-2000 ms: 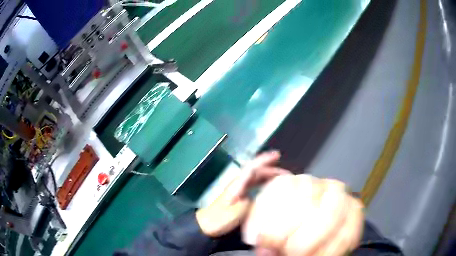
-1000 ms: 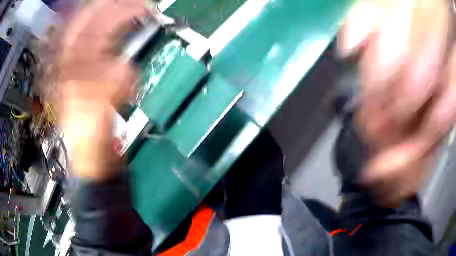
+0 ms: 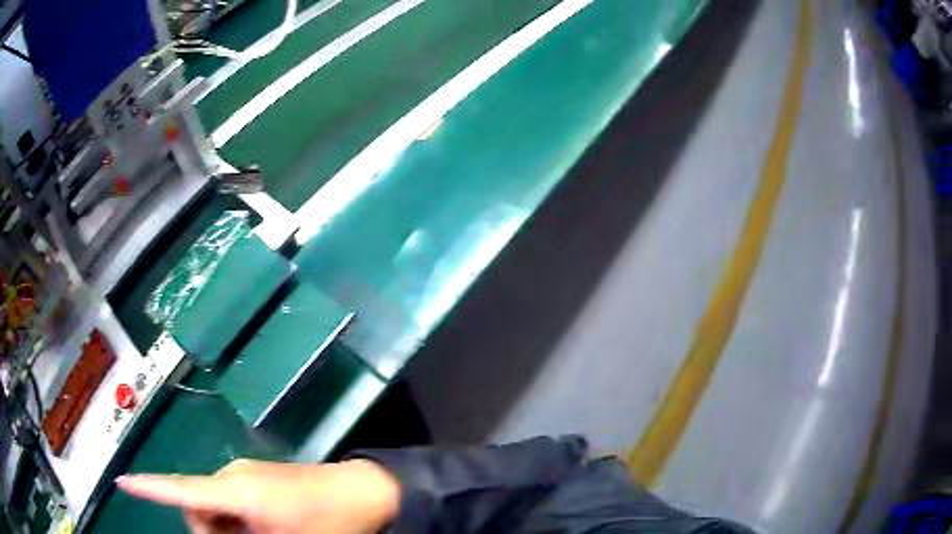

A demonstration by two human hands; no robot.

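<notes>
My right hand point(image 3: 277, 499) is at the lower left, its sleeve coming from the lower right. One finger points left over the green bench top point(image 3: 193, 443), and no held thing shows. The lower fingers are partly cut off by the bottom edge. My left hand is not in view. Two flat green panels, an upper one point(image 3: 232, 308) and a lower one point(image 3: 282, 353), lie beyond the hand. A crinkled clear plastic bag point(image 3: 198, 269) lies beside the upper panel. A round red button point(image 3: 125, 395) sits on the white machine base.
A red-brown bar with holes point(image 3: 78, 391) is at the left. A grey metal fixture point(image 3: 131, 172) stands under a blue panel point(image 3: 89, 47). The green conveyor point(image 3: 355, 99) runs between white rails. A grey floor with a yellow line point(image 3: 754, 224) is on the right.
My two hands were together at first, then spread wide. Now my left hand is out of view and my right hand has come across to the lower left. The view has also shifted.
</notes>
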